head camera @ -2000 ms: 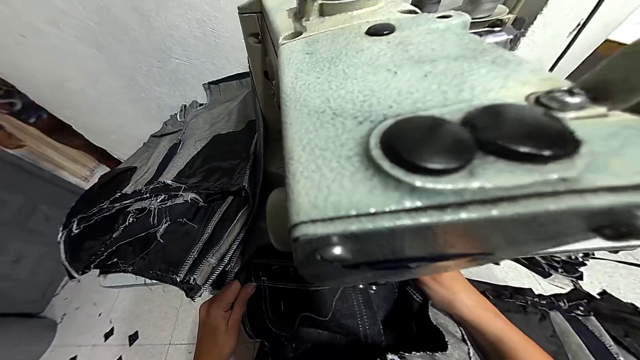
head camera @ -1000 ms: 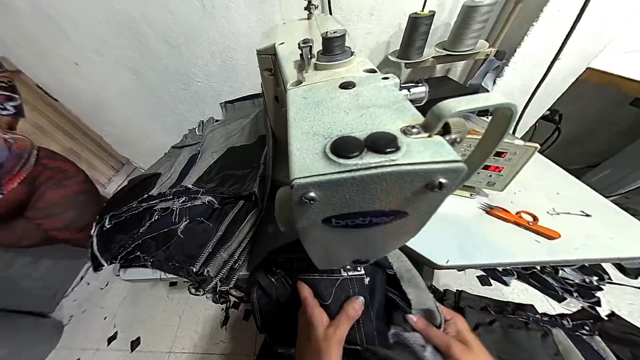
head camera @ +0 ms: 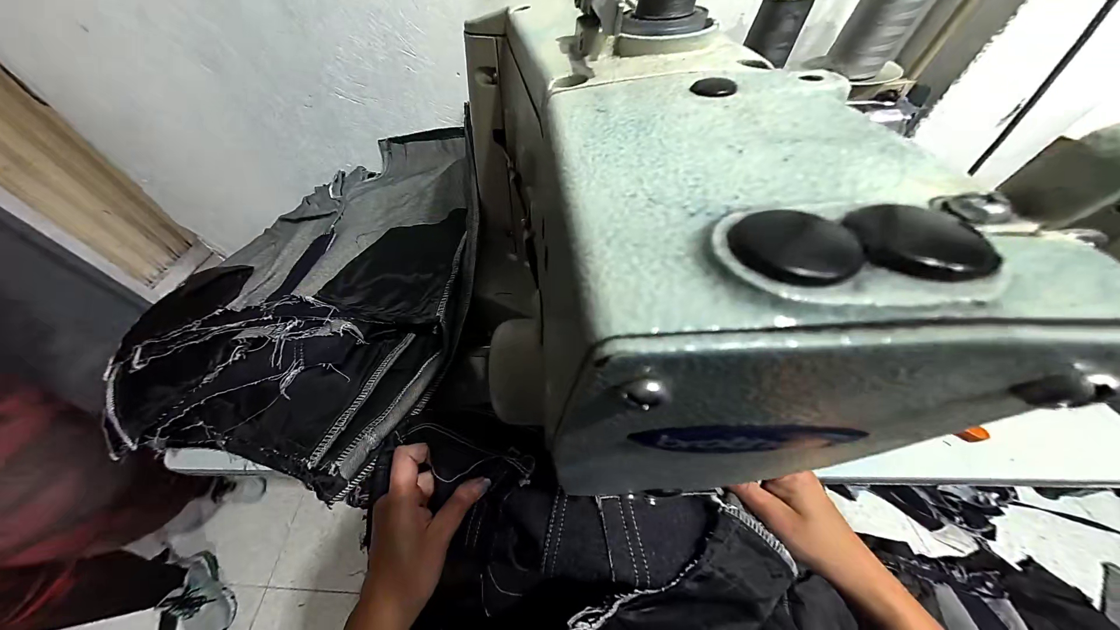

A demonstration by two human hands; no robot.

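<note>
A dark denim garment [head camera: 647,538] with pale double stitching lies under the head of a Brother industrial sewing machine [head camera: 665,210]. My left hand [head camera: 416,525] grips the cloth left of the machine head, thumb and fingers pinching a stitched part. On the other side, my right hand [head camera: 792,512] is on the garment's overlocked edge; its fingertips are partly hidden behind the machine head. The needle and presser foot are out of sight beneath the head. A stack of dark denim pieces [head camera: 350,350] with frayed threads rests left of the machine.
Thread cones [head camera: 875,39] stand behind the machine. Part of an orange tool [head camera: 973,434] shows on the white table [head camera: 901,464]. Cloth scraps [head camera: 954,560] lie at the lower right. Reddish cloth [head camera: 70,472] is at the left edge, and a white wall rises behind.
My left hand has moved left, away from the garment's middle. My right hand is now partly behind the machine head. The view has come much closer to the machine since one second ago.
</note>
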